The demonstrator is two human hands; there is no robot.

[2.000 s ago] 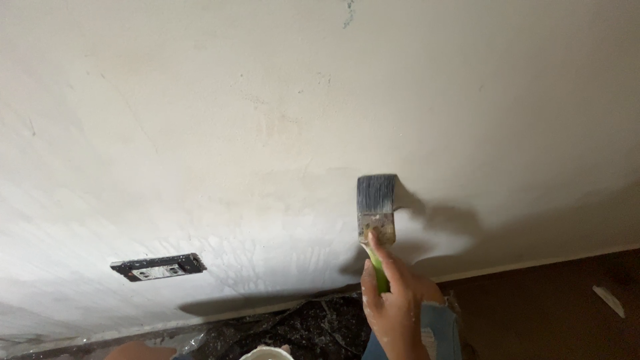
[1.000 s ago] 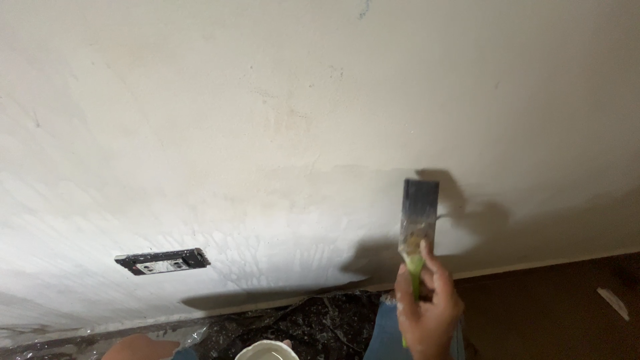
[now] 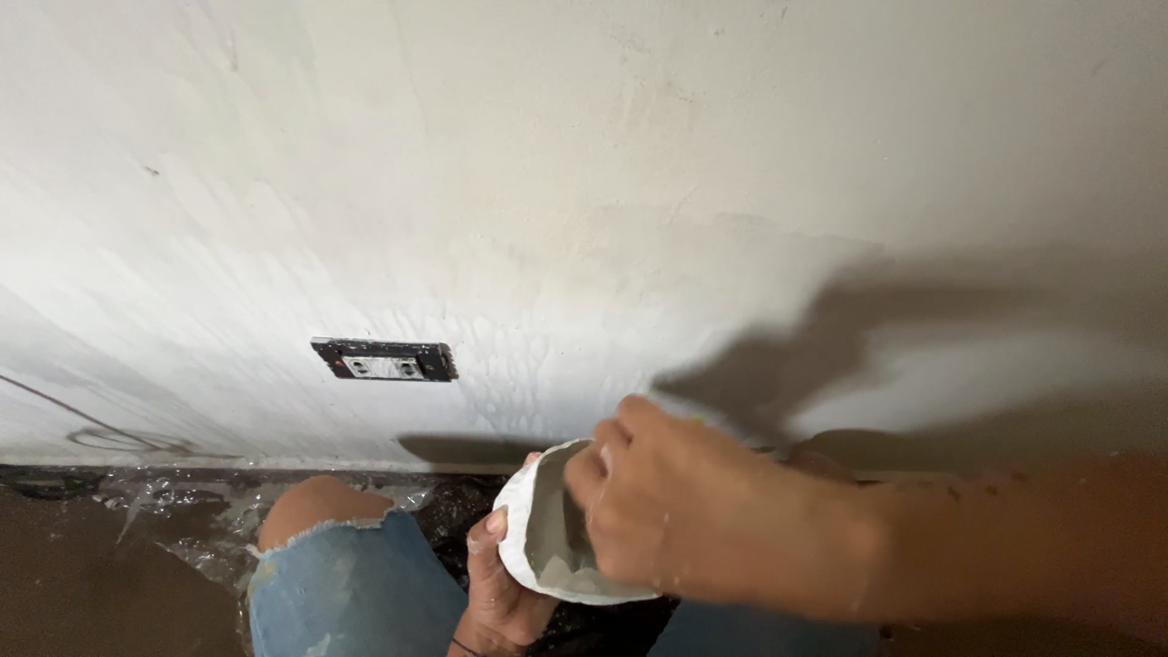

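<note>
My left hand [image 3: 502, 575] grips the side of a white container [image 3: 517, 529] holding whitish paint [image 3: 570, 573], low in the middle of the head view. My right hand [image 3: 652, 493] is closed over the container's opening, its fingers curled around the paintbrush's handle. Most of the brush is hidden by that hand; a dark part of it [image 3: 577, 525] shows inside the container. Behind both hands rises a pale wall [image 3: 566, 228] with wet streaks and drips.
A black electrical outlet plate [image 3: 383, 359], spattered with white, is set in the wall at left. Clear plastic sheeting [image 3: 196, 511] lies along the wall's base. My knee in torn jeans [image 3: 351, 575] is below the outlet. A thin cord [image 3: 73, 411] hangs at far left.
My right hand has moved from the wall, where it held the brush upright, down to the container. The container now shows higher, with my left hand on it.
</note>
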